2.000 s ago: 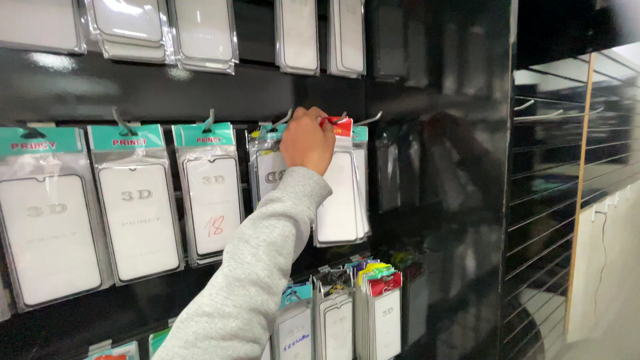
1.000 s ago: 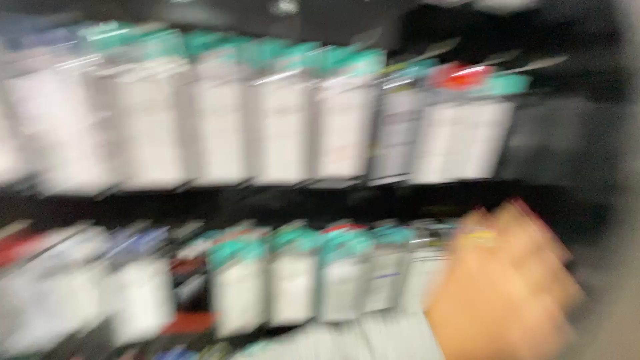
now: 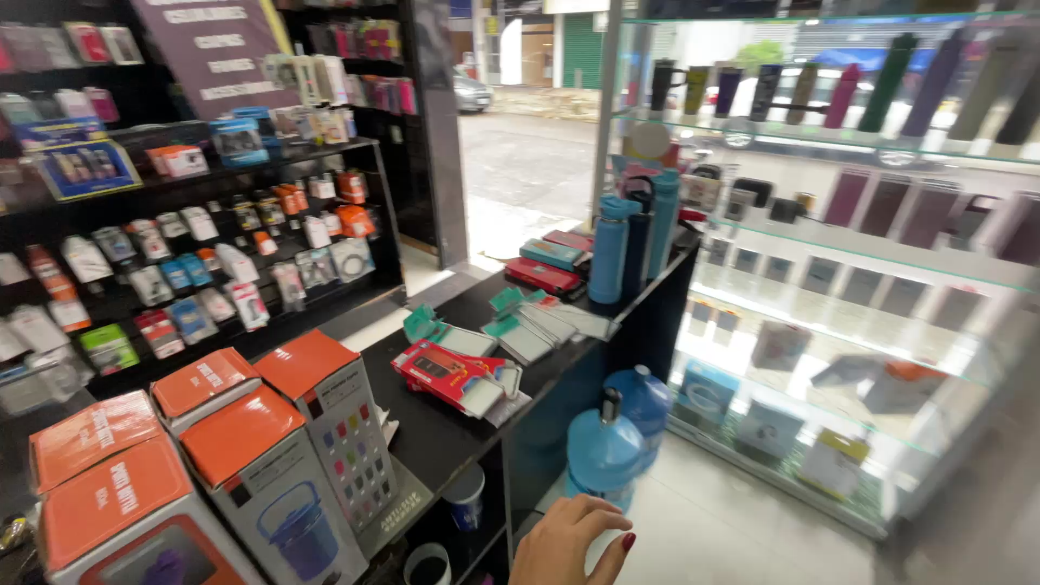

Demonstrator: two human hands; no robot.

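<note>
My left hand (image 3: 573, 540) is at the bottom of the head view, back up, its fingers bent and the red-nailed thumb apart, with nothing visible in it. It appears in front of the floor beside the black counter (image 3: 422, 422). On the counter lie red boxed packs (image 3: 447, 375) and, behind them, a fanned pile of screen protector packs with green tops (image 3: 524, 337). Red and teal boxes (image 3: 544, 275) lie farther back, near upright blue bottles (image 3: 609, 248). My right hand is not in view.
Orange and white bottle boxes (image 3: 244, 439) stand at the counter's near left. Blue water jugs (image 3: 605, 451) stand on the floor beside the counter. A lit glass display case (image 3: 812, 341) is at the right; racks of accessories (image 3: 187, 268) are at the left.
The view has swung from the wall of hanging screen protector packs to the counter. My left hand, earlier at a red-topped pack on a hook, is now away from the hooks.
</note>
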